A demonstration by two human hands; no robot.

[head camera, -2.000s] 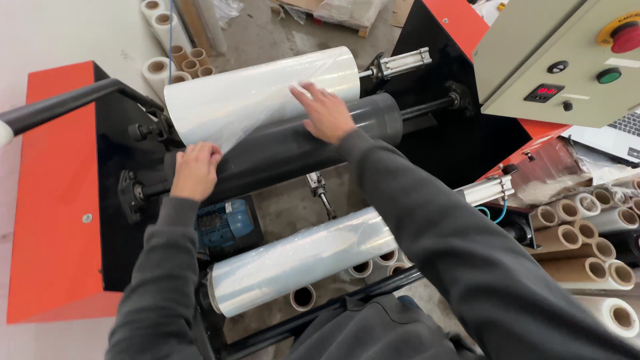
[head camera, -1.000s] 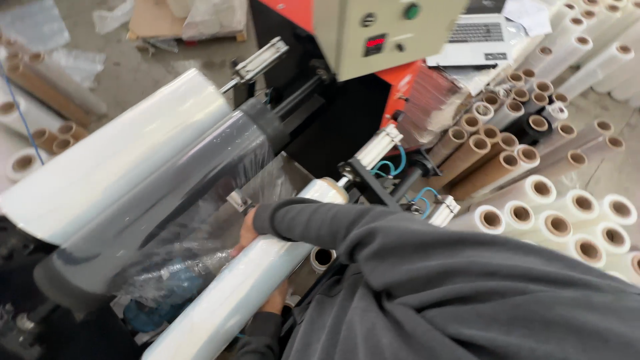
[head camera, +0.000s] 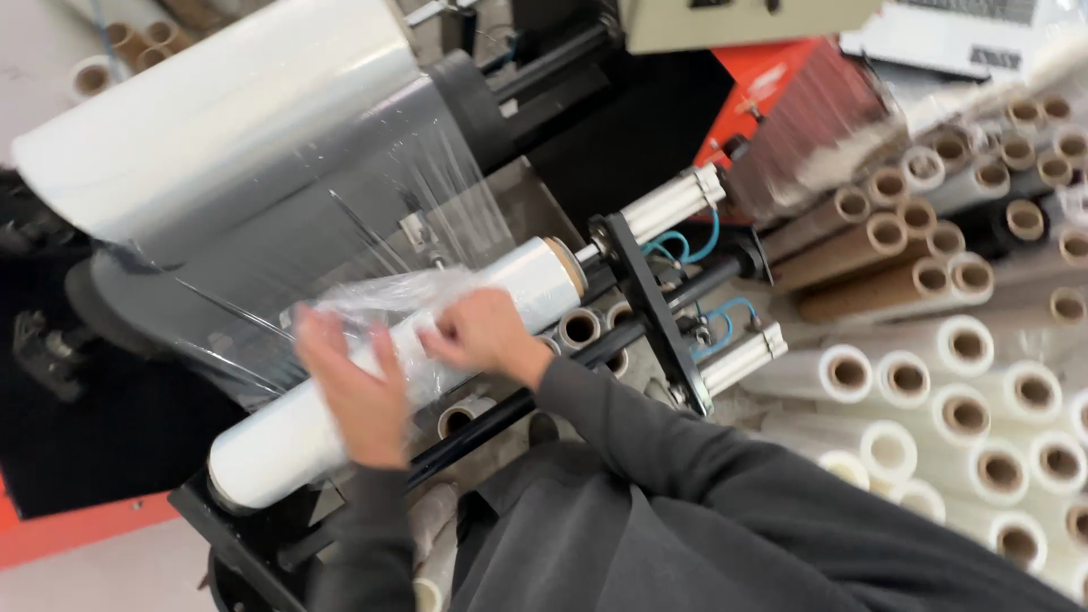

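A large roll of clear plastic film [head camera: 229, 102] lies against a dark roller at the upper left. From there a sheet of stretch film [head camera: 340, 221] spans to a smaller film roll [head camera: 280, 442], which sits on a cardboard core in a black frame. My left hand [head camera: 357, 382], blurred, is over the middle of the smaller roll with its fingers spread. Close to its right, my right hand [head camera: 480, 331] has curled fingers at bunched film on the same roll; whether it grips the film is hard to tell.
Pneumatic cylinders [head camera: 671, 204] with blue hoses stand right of the smaller roll. A black bar [head camera: 510, 412] runs in front of it. Many film rolls [head camera: 969, 416] and cardboard tubes [head camera: 884, 234] stand at the right. A control box [head camera: 739, 21] and a laptop [head camera: 943, 38] are at the top.
Both hands have left the large roll and dark roller and are at the smaller roll. Film now spans between the rolls, which the earliest frame does not show. The view has turned and come closer.
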